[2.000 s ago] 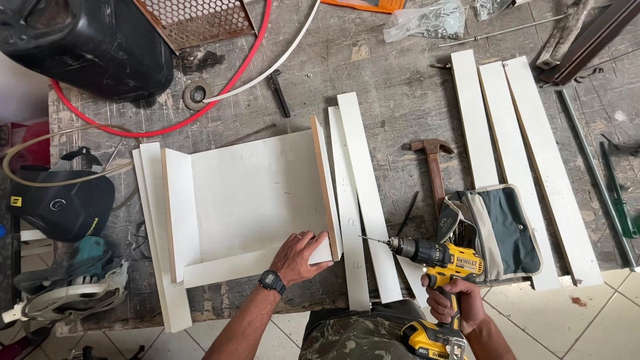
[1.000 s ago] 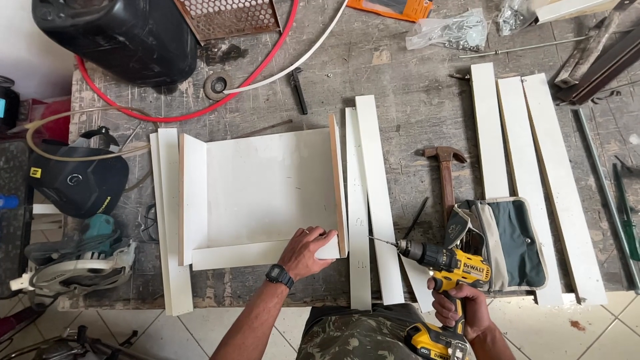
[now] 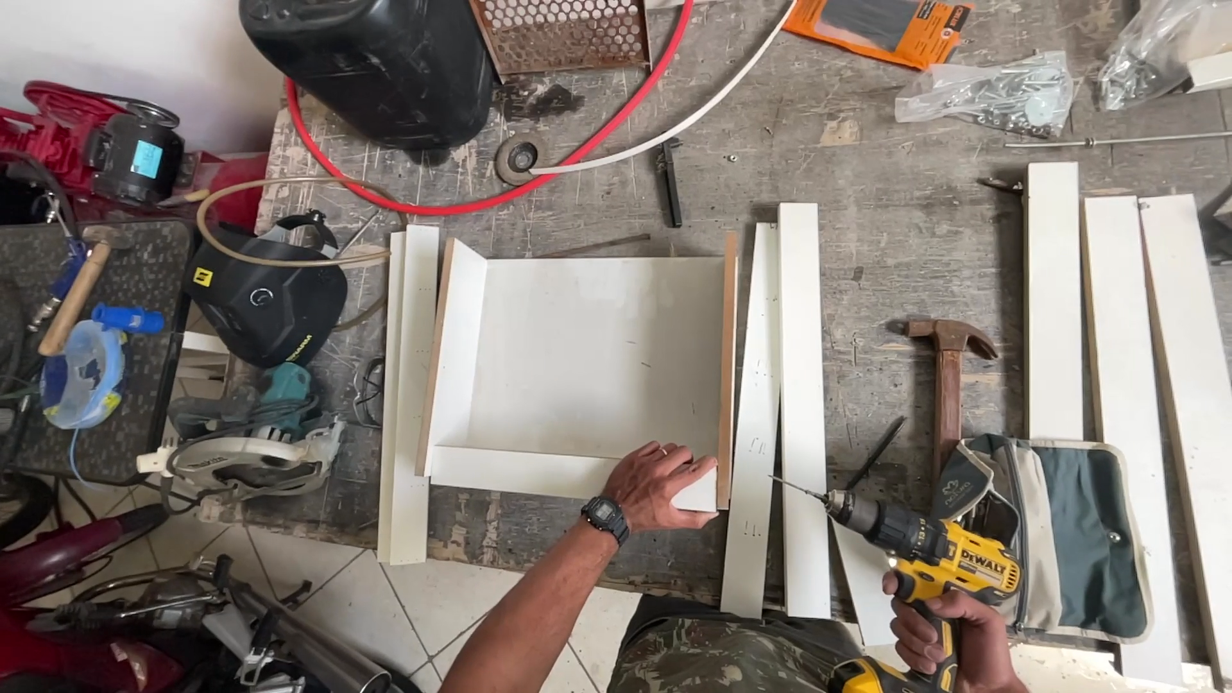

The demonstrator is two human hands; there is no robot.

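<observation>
A white board box frame (image 3: 587, 351), with side boards on its left, right and near edges, lies on the workbench. My left hand (image 3: 659, 486), below a wristwatch, grips the near board at its right corner, where it meets the right side board (image 3: 729, 375). In my right hand (image 3: 948, 626) is a yellow and black DeWalt cordless drill (image 3: 962, 563), its thin bit pointing left, over the white strips and apart from the box. A claw hammer (image 3: 948, 385) lies beyond the drill, beside a green and grey fabric tool pouch (image 3: 1078, 529).
White strips (image 3: 804, 404) flank the box, and more (image 3: 1054, 298) lie at right. A black jerrycan (image 3: 380, 67), red hose (image 3: 462, 207), bag of screws (image 3: 1001, 91) and orange packet (image 3: 881, 29) are farther back. A welding mask (image 3: 274, 289) and circular saw (image 3: 250, 462) sit at left.
The view has shifted left, showing more of the floor and side table. My left hand stays at the box's near right corner, and my right hand still holds the drill.
</observation>
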